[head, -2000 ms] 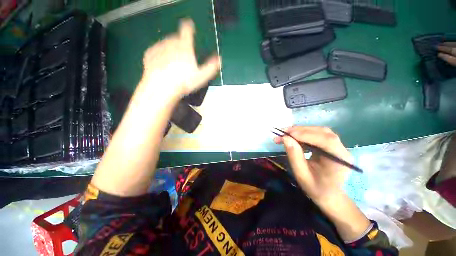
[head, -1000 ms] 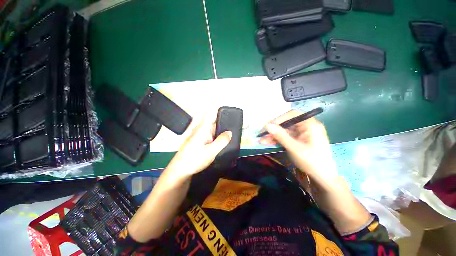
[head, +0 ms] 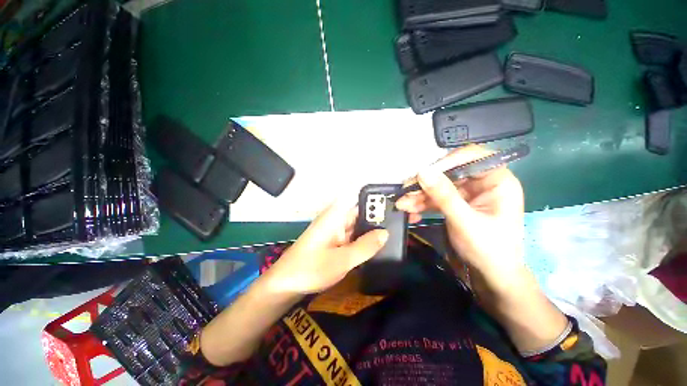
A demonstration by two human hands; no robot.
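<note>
A black phone case (head: 388, 243) stands roughly upright in my left hand (head: 325, 245), over the front edge of the white paper (head: 316, 154). Its camera cutout (head: 375, 207), with small pale openings, faces me at the top end. My left thumb lies across the case's face. My right hand (head: 482, 207) holds black tweezers (head: 486, 162) like a pen, their tip end at the case's upper right edge beside the cutout. The exact tip contact is too small to tell.
Loose black cases (head: 199, 185) lie left of and on the paper's left part. More cases (head: 482, 122) lie and stack at the right back. A tall black tray stack (head: 68, 143) stands at far left. Below the bench are a red stool (head: 64, 354) and a pocketed tray (head: 158, 320).
My left hand took up a case and turned it so the camera cutout shows. It moved right, towards my right hand, and the tweezers came to the case's top.
</note>
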